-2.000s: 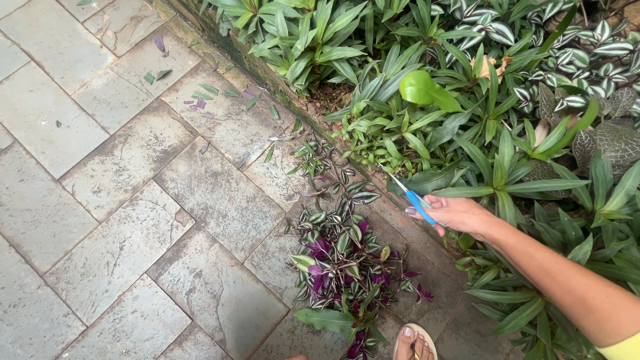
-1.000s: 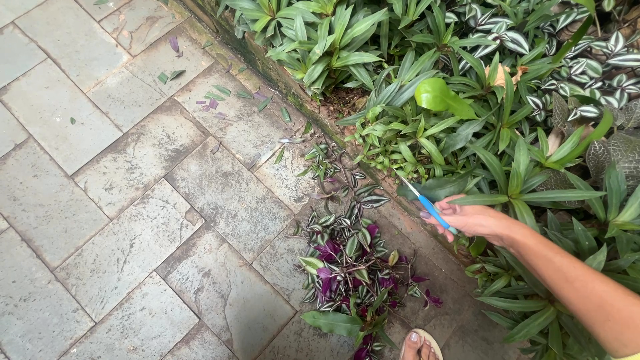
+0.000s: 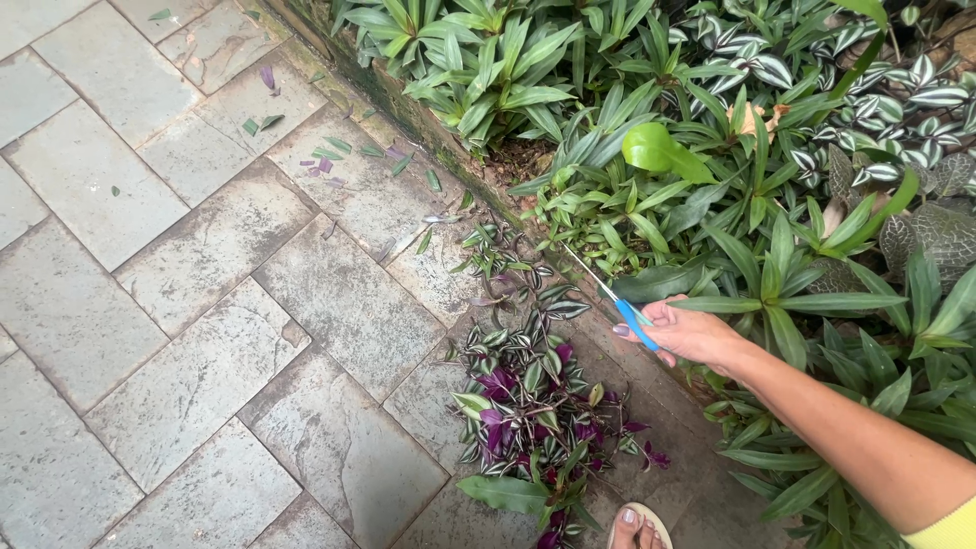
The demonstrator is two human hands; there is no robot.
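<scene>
My right hand (image 3: 682, 332) grips the blue handles of a pair of scissors (image 3: 633, 320). The slim metal blades point up and left at the edge of the planting bed, by a low clump of small green leaves (image 3: 610, 221). Whether the blades are apart or together I cannot tell. To the left of the hand, on the paving, lies a heap of cut stems with striped green and purple leaves (image 3: 534, 412), trailing up toward the bed's edge. My left hand is out of the frame.
A low mossy stone kerb (image 3: 435, 137) runs diagonally between the slate paving (image 3: 191, 252) and the dense plants. Leaf clippings (image 3: 328, 156) are scattered on the slabs. A sandalled foot (image 3: 639, 528) stands beside the heap at the bottom edge.
Little has changed: my right hand keeps hold of the scissors near the kerb, with the blades beside the small green leaves. The view has shifted slightly.
</scene>
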